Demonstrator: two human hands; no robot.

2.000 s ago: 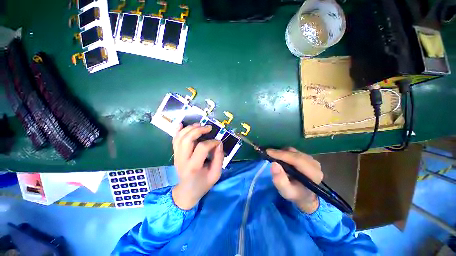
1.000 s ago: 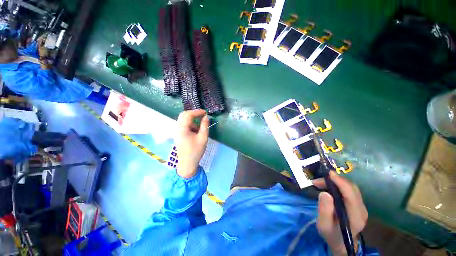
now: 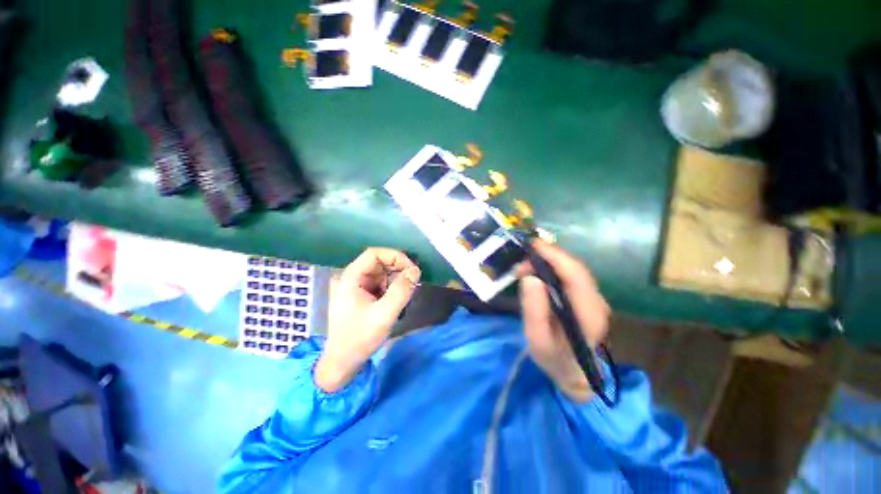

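A white carrier strip (image 3: 430, 221) with several dark LCD modules (image 3: 478, 231) lies slanted on the green mat, its orange flex tails (image 3: 497, 182) along the upper right edge. My right hand (image 3: 565, 318) holds the black soldering iron (image 3: 572, 333); its front end is by the strip's lower right end, and the tip is blurred. My left hand (image 3: 370, 307) is left of the strip, not touching it, with thumb and fingertips pinched together. Whether something thin is between them is too blurred to tell.
Two more loaded strips (image 3: 440, 52) lie at the back. Ribbed dark bundles (image 3: 209, 154) and a green object (image 3: 60, 154) are at left. A tape roll (image 3: 720, 99), a tan board (image 3: 720, 232) and a black box (image 3: 816, 145) are at right. A grid sheet (image 3: 277, 301) is below the bench edge.
The view has swung left and back right. My left hand left the strip, went to the ribbed bundles' lower end and is now back near the strip. My right hand keeps the iron.
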